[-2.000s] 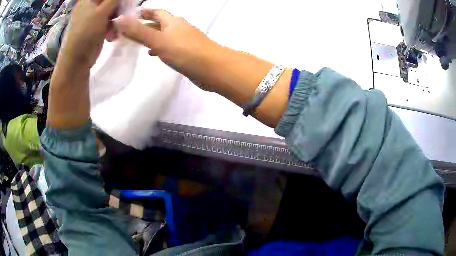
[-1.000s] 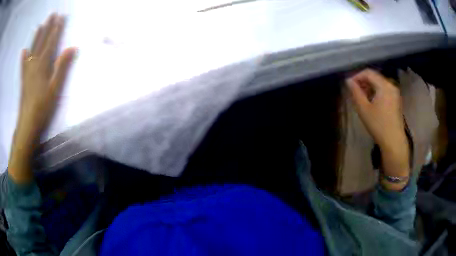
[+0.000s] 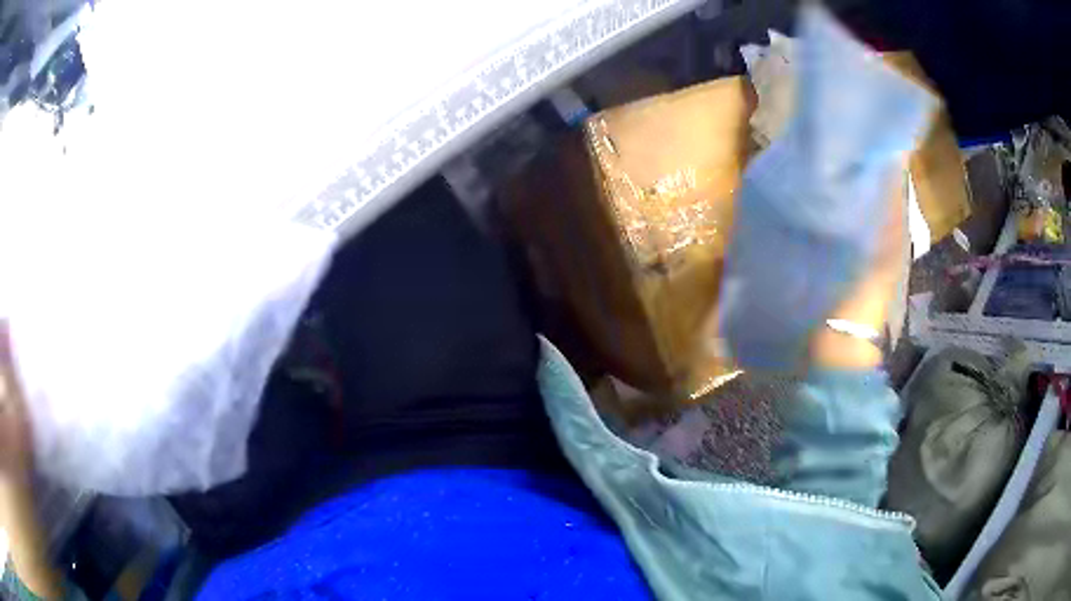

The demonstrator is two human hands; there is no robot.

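Observation:
A blue-grey cloth piece (image 3: 810, 200), blurred, is raised at the right over the cardboard box. My right hand (image 3: 878, 276) is behind it and holds it; the fingers are mostly hidden by the cloth, and skin shows along its right side. A thin white translucent sheet (image 3: 164, 399) lies on the white table and hangs over its front edge at the left. My left hand (image 3: 12, 423) is at the left edge of the picture, cut off and blurred, beside the sheet; its fingers cannot be made out.
The ruler-marked table edge (image 3: 470, 117) runs diagonally at the upper left. A brown taped cardboard box (image 3: 669, 176) stands right of my lap. Grey-green tied bags (image 3: 969, 446) and a light-coloured rack (image 3: 987, 329) are at the far right.
The view has swung right and down to the box. My right hand, with no cloth visible in it a second ago, now has the blue-grey piece. My left hand is now mostly out of the picture.

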